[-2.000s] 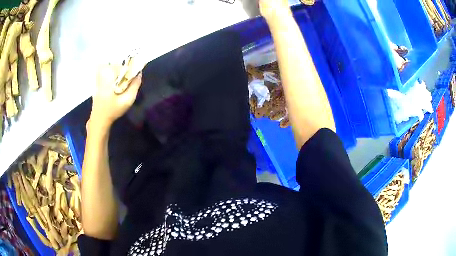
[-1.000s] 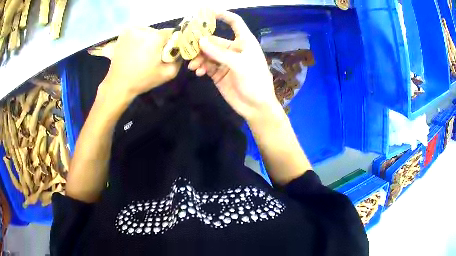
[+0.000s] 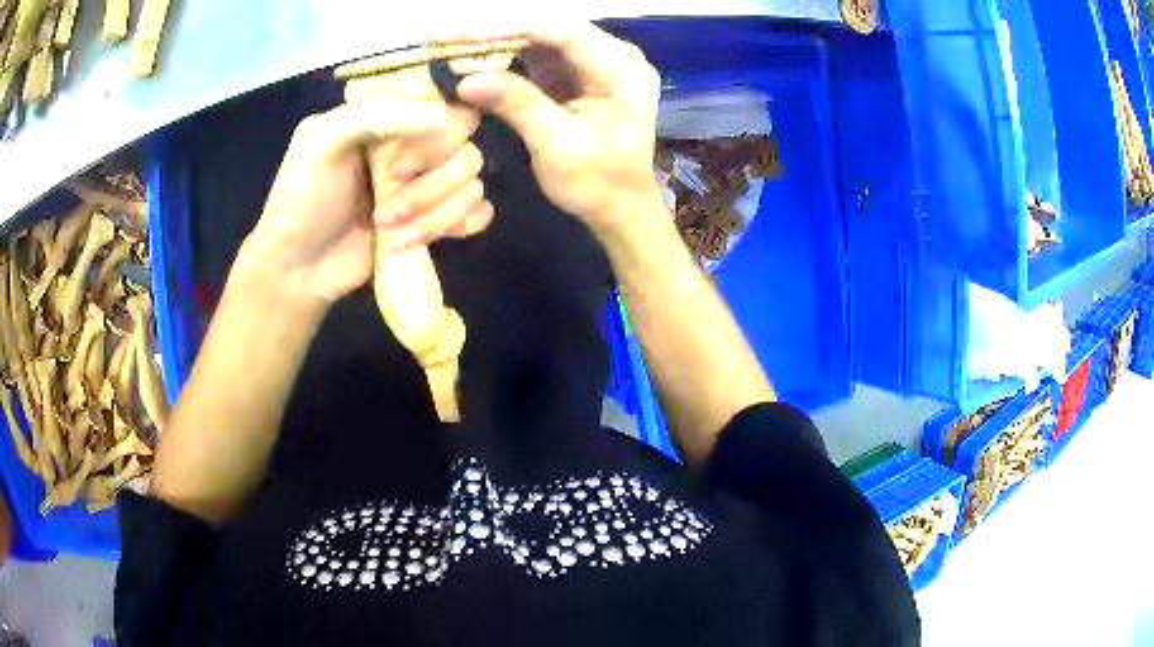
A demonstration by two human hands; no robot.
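Observation:
My left hand (image 3: 380,190) is closed around a tan leg piece (image 3: 415,303), held upright above my lap with its knobbed, narrower end hanging down. A thin flat sole piece (image 3: 430,56), seen edge-on, lies across the leg's upper end near the table edge. My right hand (image 3: 576,114) grips the right end of the sole piece between thumb and fingers. A small dark spot shows between the pieces by my right thumb; I cannot tell what it is.
Joined limbs lie on the pale tabletop (image 3: 241,57) at upper left. A blue bin of loose leg pieces (image 3: 82,341) stands at left. A low blue bin (image 3: 791,278) holds brown parts (image 3: 709,190). Blue crates (image 3: 987,139), a white bag (image 3: 1012,335) and parts crates are at right.
My right hand came back from the table to my left hand. Since a second ago the leg piece has turned upright and the sole piece now lies flat across its top.

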